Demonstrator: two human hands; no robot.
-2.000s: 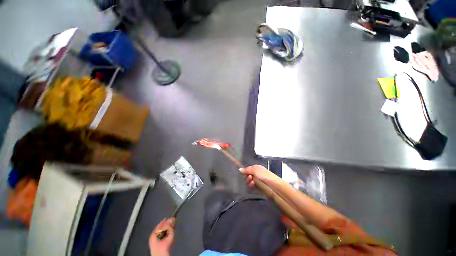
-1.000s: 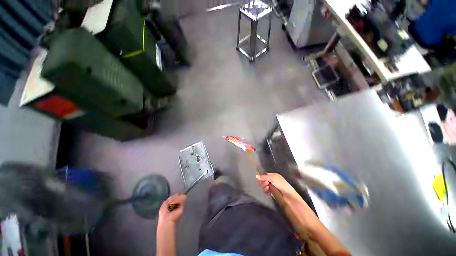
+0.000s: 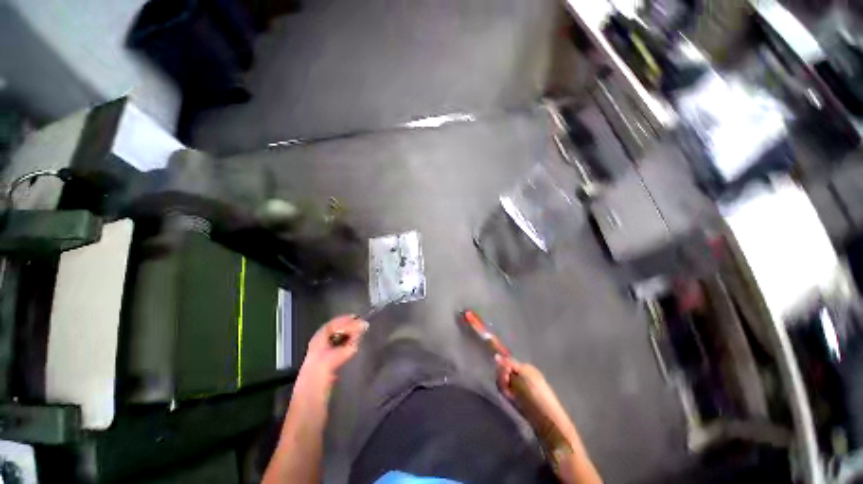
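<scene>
The silver dustpan (image 3: 396, 267) with small dark scraps on it is held low over or on the grey floor, ahead of my legs. My left hand (image 3: 337, 342) is closed around its thin handle. The broom shows its small red-orange head (image 3: 481, 327) pointing forward, right of the dustpan. My right hand (image 3: 512, 373) grips its stick, which runs back along my forearm. The frame is blurred, and whether the broom head touches the floor I cannot tell.
Green machines (image 3: 203, 317) stand close on the left. A blurred metal stand (image 3: 519, 222) is on the floor ahead right. White machine tables (image 3: 781, 274) with blurred equipment line the right. A dark bin-like object (image 3: 194, 52) is at the upper left.
The view has moved forward past the steel table and the fan, which are out of view. The green machines and metal stand are nearer. Both hands still hold their tools.
</scene>
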